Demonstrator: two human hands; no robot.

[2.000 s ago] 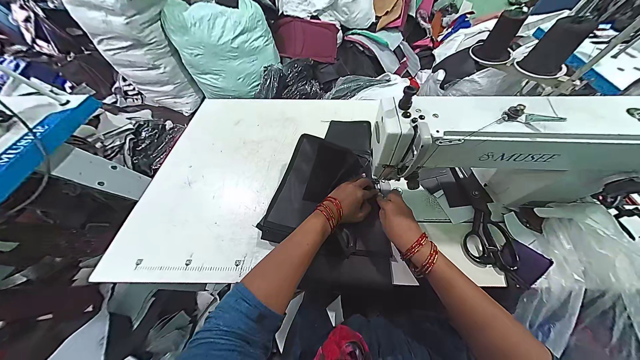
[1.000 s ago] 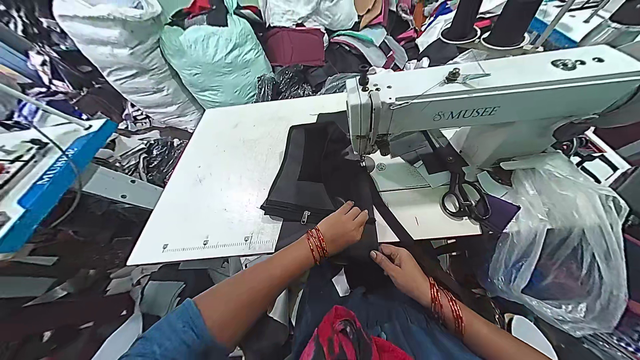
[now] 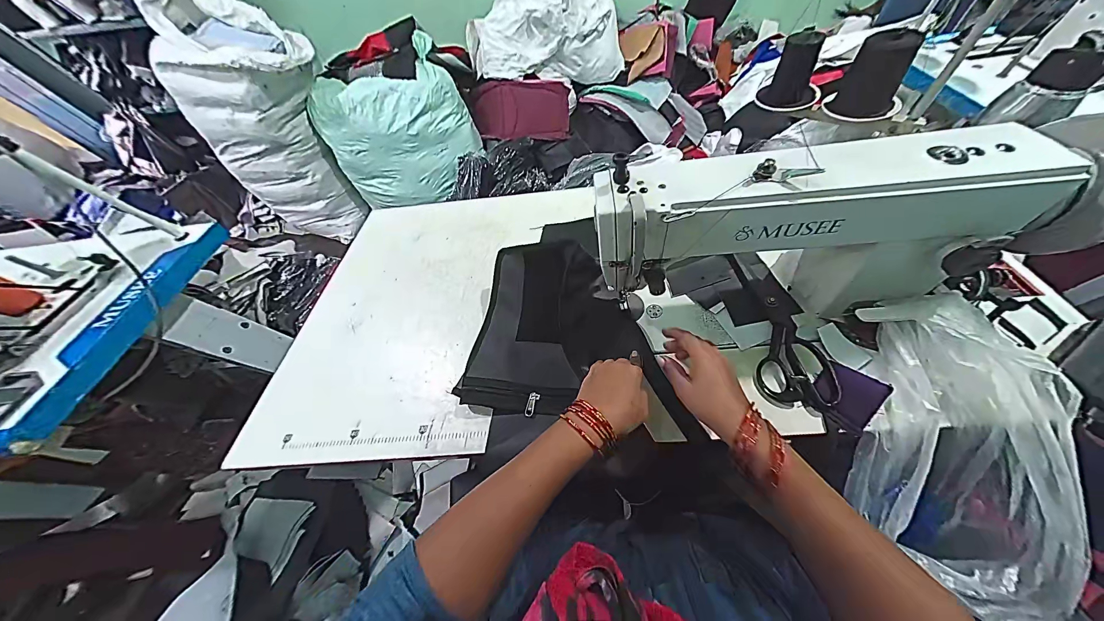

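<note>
Black fabric pieces with a zipper (image 3: 526,345) lie on the white sewing table (image 3: 371,328), their right edge under the needle area of a Musee sewing machine (image 3: 828,216). My left hand (image 3: 614,392) is closed on the black fabric, just in front of the needle. Close by on the right, my right hand (image 3: 703,379) has its fingers apart beside a long black strip (image 3: 668,392); whether it touches the strip is unclear. Black-handled scissors (image 3: 780,362) rest right of my right hand, near small grey and black fabric scraps.
A purple fabric piece (image 3: 854,397) lies at the table's right edge, beside a clear plastic bag (image 3: 975,431). Thread cones (image 3: 871,73) stand behind the machine. Stuffed sacks (image 3: 392,129) fill the back. Another machine (image 3: 112,319) is at far left, with scraps on the floor.
My right hand has moved up toward the machine bed, from the front edge of the fabric, and its fingers have spread. My left hand has closed on the fabric nearer the needle.
</note>
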